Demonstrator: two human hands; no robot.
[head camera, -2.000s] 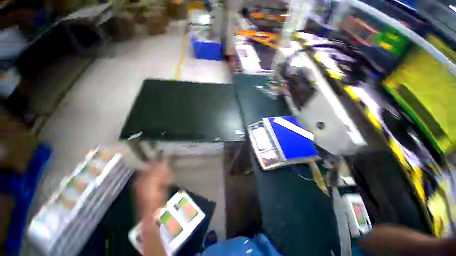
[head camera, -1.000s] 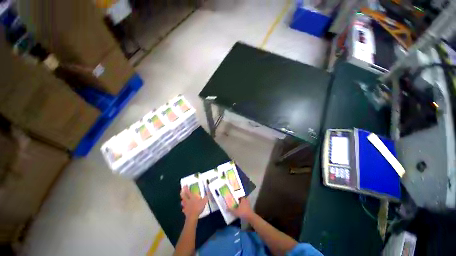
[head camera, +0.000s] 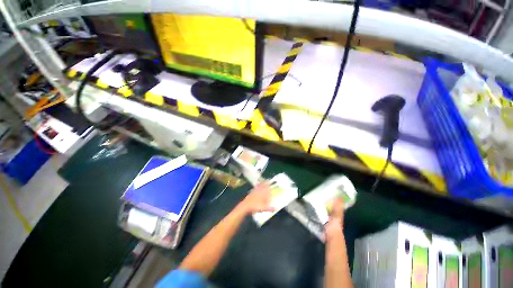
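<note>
My left hand (head camera: 259, 198) holds a white phone retail box (head camera: 281, 194) over the dark green bench. My right hand (head camera: 336, 212) holds another white phone box (head camera: 329, 197), its thumb on the picture side. Both boxes are blurred. Another phone box (head camera: 251, 160) lies behind them, near the shelf's front edge. A row of white phone boxes (head camera: 419, 261) with coloured screens stands at the lower right.
An electronic scale (head camera: 163, 191) with a white strip (head camera: 160, 171) is on the left. The raised shelf (head camera: 315, 112) holds a monitor (head camera: 208, 48), a black barcode scanner (head camera: 388, 115) and a blue basket (head camera: 450, 135) of scraps. A black cable hangs down.
The view has swung right, from the low bench to the shelf bench. Both hands were at boxes on the low bench; now each holds a box at the shelf bench.
</note>
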